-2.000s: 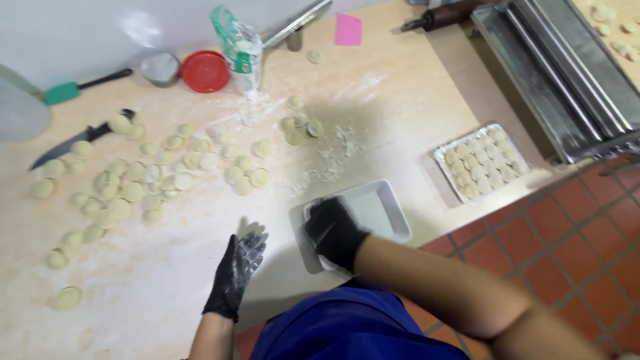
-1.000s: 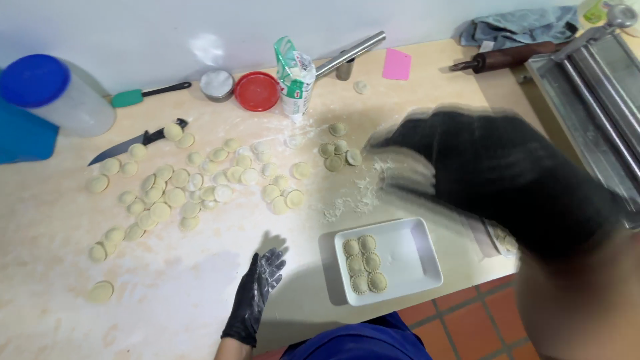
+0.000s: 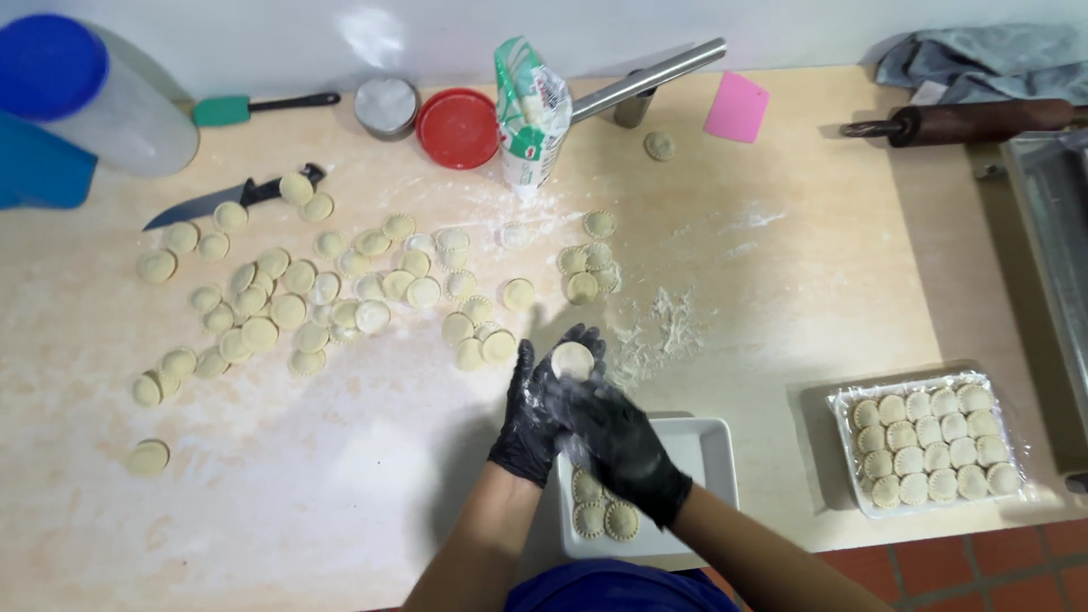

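Note:
Both hands wear black gloves dusted with flour and meet above the near edge of the work table. On the fingers of my left hand lies a round filled dough piece. My right hand is laid across the left palm, just below that piece; whether it grips anything is hidden. Under my right hand stands a white rectangular tray with several crimped dough rounds in its left part. Many more dough rounds lie loose on the table to the left, and a small cluster sits beyond my hands.
A full tray of dough rounds stands at right. Along the back are a knife, green spatula, red lid, flour bag, pink scraper and rolling pin. A metal machine borders the right side.
My right hand has come from the right, where it was raised a second ago, to my left hand. My left hand, flat and empty before, now bears a dough round.

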